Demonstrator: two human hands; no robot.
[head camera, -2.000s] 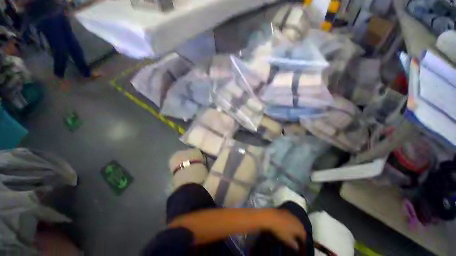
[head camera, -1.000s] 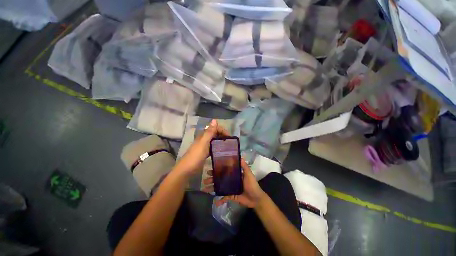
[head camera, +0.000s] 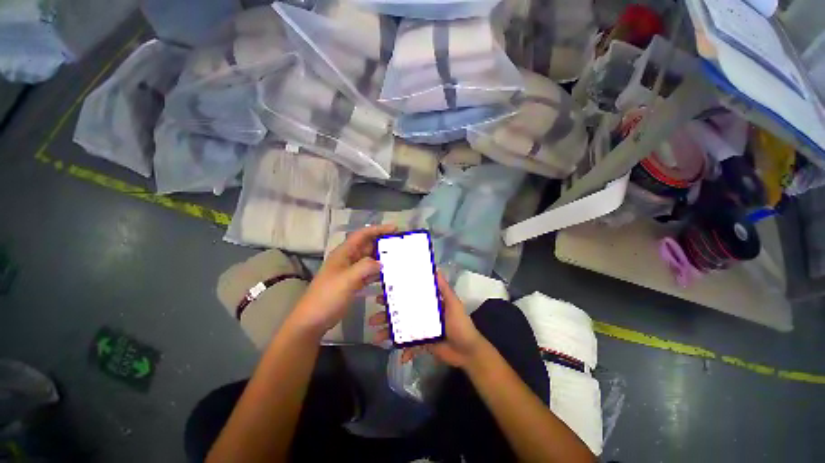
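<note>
A smartphone (head camera: 411, 289) with a bright white screen is upright in front of me over my lap. My right hand (head camera: 452, 324) holds it from the right side and below, with fingers behind it. My left hand (head camera: 348, 276) is at its left edge, with the thumb near the screen and fingers at the upper corner. A beige roll (head camera: 264, 294) with a dark red band and white label lies beyond my left knee. A white roll (head camera: 568, 398) with a dark band lies right of my right leg.
Bagged rolls (head camera: 288, 194) with dark stripes are heaped ahead. On the right, a low board (head camera: 633, 271) bears ribbon spools (head camera: 719, 237) and pink scissors (head camera: 676, 260). A blue-edged clipboard (head camera: 755, 54) with papers is at the upper right. A green floor sign (head camera: 125, 358) is at left.
Both hands came together around the phone after an arm lay across my lap. The phone screen has turned from dark to bright white. My left thumb has moved down toward the screen.
</note>
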